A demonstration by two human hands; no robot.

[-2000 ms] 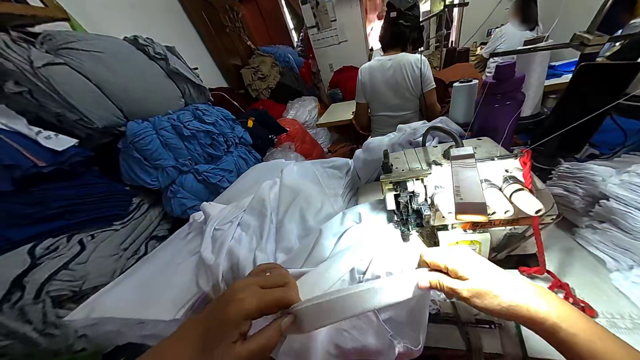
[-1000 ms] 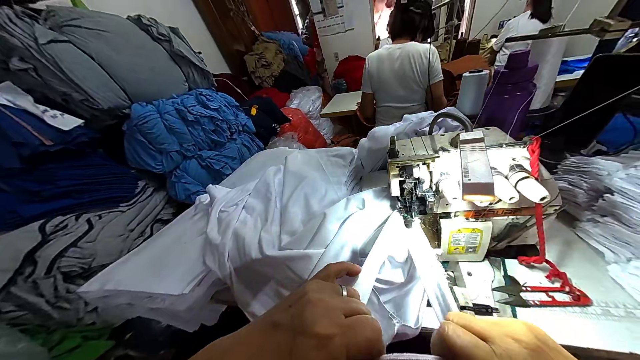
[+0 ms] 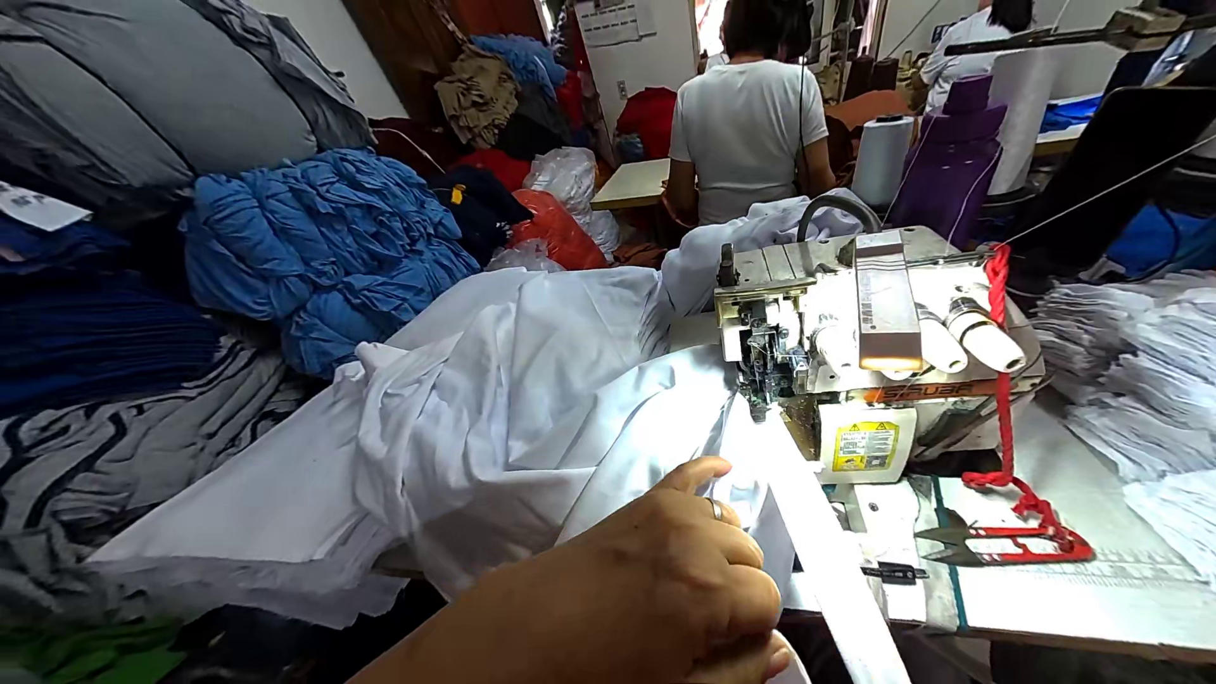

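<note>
My left hand (image 3: 655,570), with a ring on one finger, lies at the bottom centre, its fingers curled on the white fabric (image 3: 532,399). My right hand is out of the frame. The lit overlock sewing machine (image 3: 855,332) stands just beyond, to the right of my left hand. A white fabric strip (image 3: 826,551) runs from the machine's needle area down to the bottom edge, right of my hand. The fabric spreads left from the machine in loose folds. Red-handled thread snips (image 3: 1016,546), with a red cord (image 3: 1002,418) beside them, lie on the table at right.
Stacks of white cut fabric (image 3: 1130,361) lie at right. A blue fabric bundle (image 3: 323,247) and dark folded cloth (image 3: 104,323) sit at left. A black pen (image 3: 895,572) is near the table edge. Ahead, a person in a white shirt (image 3: 746,133) sits facing away; another person is farther back.
My right hand, on the strip two seconds ago and at the bottom edge one second ago, has left the view. My left hand has moved from the strip's lower left toward the machine.
</note>
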